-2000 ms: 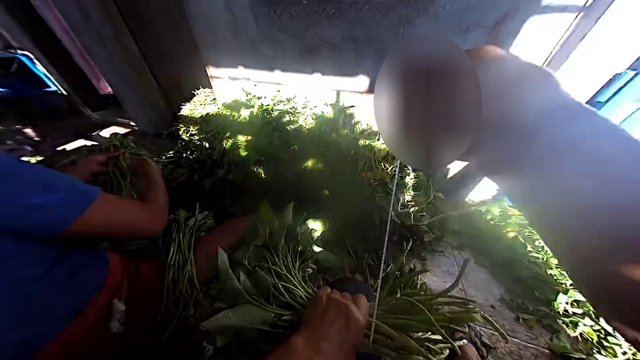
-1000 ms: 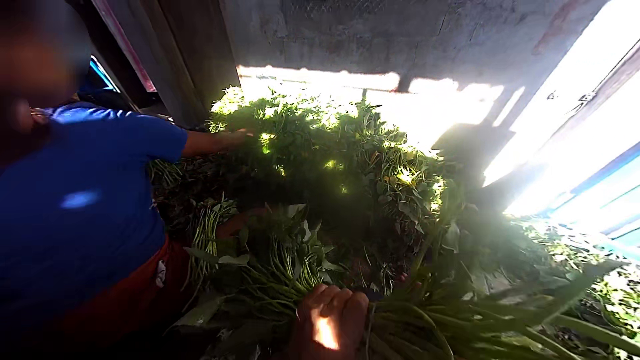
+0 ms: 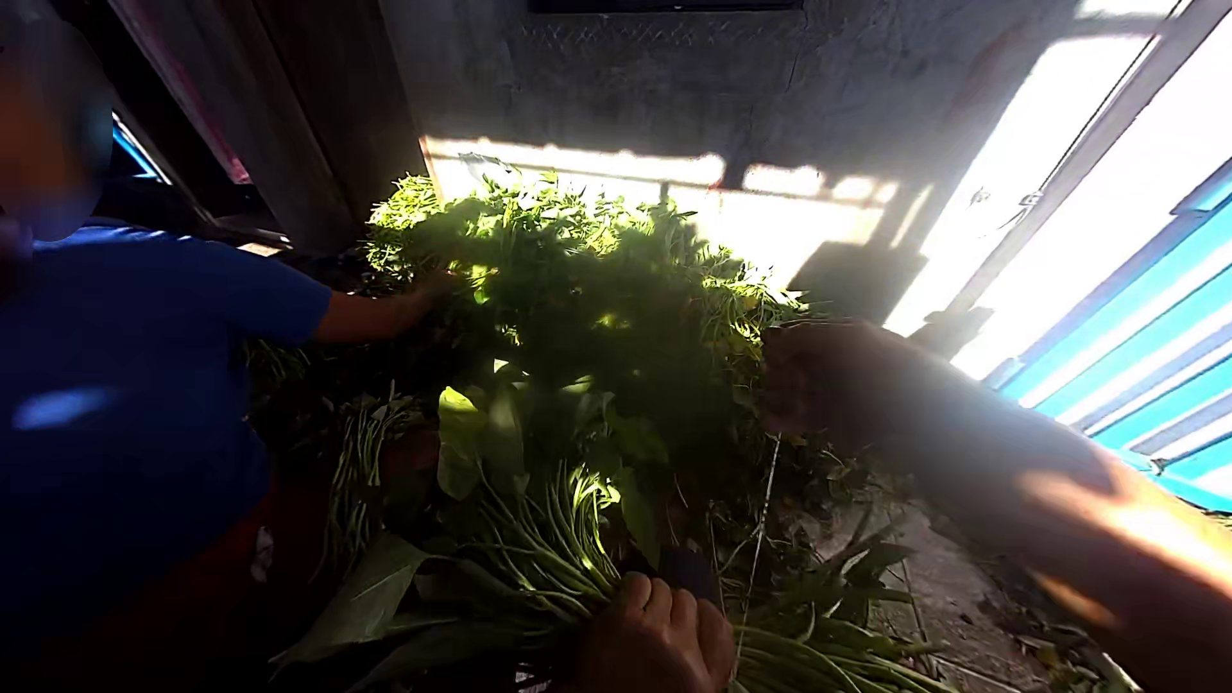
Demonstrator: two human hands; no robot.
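Note:
At the bottom centre, my left hand [image 3: 654, 630] is closed around a bundle of leafy green stems [image 3: 539, 553], whose long stalks fan out to the left and right of it. My right hand [image 3: 813, 375], blurred and in shadow, is raised at centre right, beside the heap of leafy greens [image 3: 587, 279]. A thin pale string [image 3: 760, 529] hangs down from my right hand to the bundle by my left; its upper end appears pinched in the fingers. Where the string meets the stems is partly hidden.
At left a person in a blue shirt [image 3: 144, 356] reaches an arm [image 3: 371, 316] into the heap. More cut stems [image 3: 358, 472] lie near that person. A grey wall [image 3: 674, 96] stands behind, blue slats [image 3: 1145, 366] at right, and leaf scraps litter the concrete floor [image 3: 948, 587].
My right arm has come into clear view at the right with the string hanging from the hand. The person in blue has moved an arm from the stems at left to the heap.

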